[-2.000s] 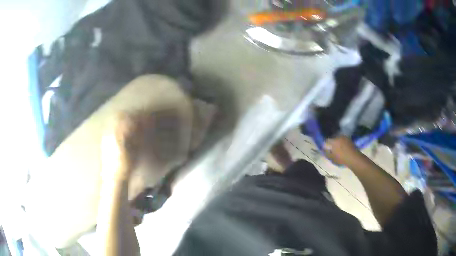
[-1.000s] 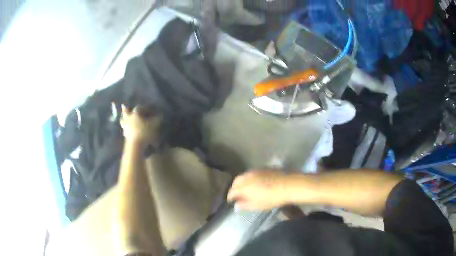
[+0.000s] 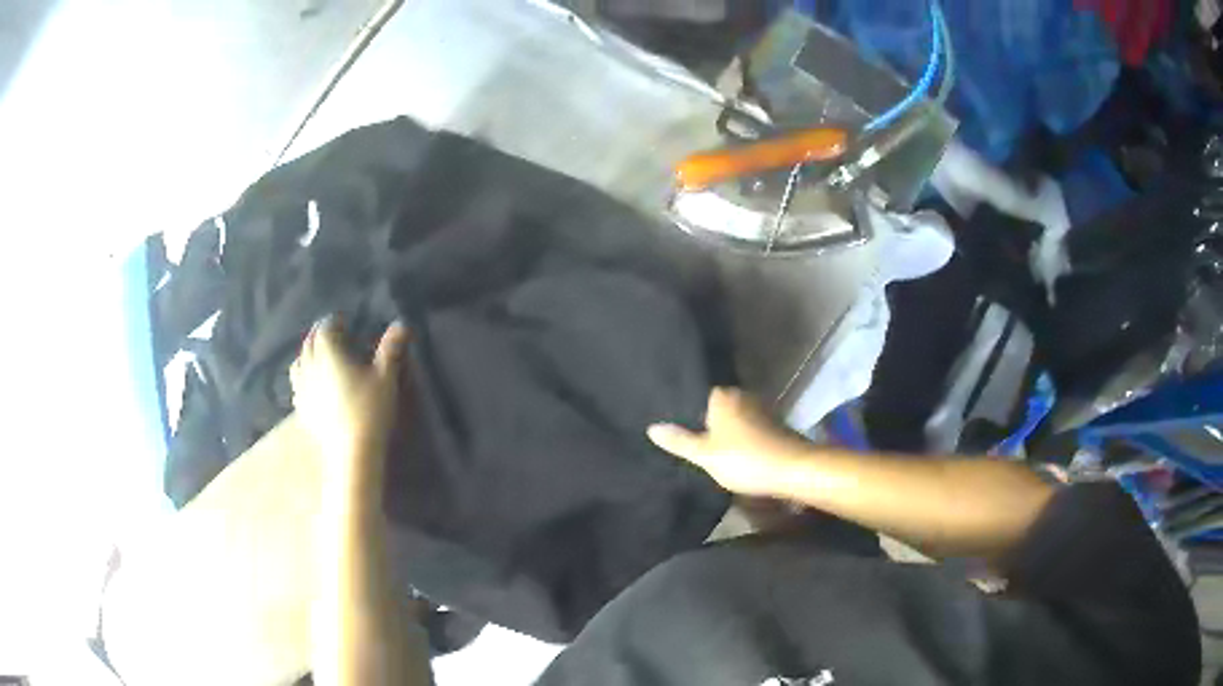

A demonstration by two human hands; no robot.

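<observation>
A large black cloth garment (image 3: pixel 563 349) lies spread over the table and over part of the beige padded form (image 3: pixel 221 563). My left hand (image 3: pixel 346 389) is on its left part, thumb and fingers apart at a fold; whether it pinches cloth cannot be told. My right hand (image 3: pixel 731 442) is at the garment's right edge, thumb and index finger apart, with no cloth seen held up. Several small white marks show on the cloth at the far left.
A steam iron with an orange handle (image 3: pixel 762 157) sits on a plate at the far right, with a blue hose (image 3: pixel 925 94). A blue basket (image 3: pixel 1033 416) with dark and pale pieces is below the right edge. Blue racks (image 3: pixel 1153 436) stand right.
The black cloth, bunched at the far side before, now lies spread toward me over the table and much of the beige form. My right hand has moved right and away from me.
</observation>
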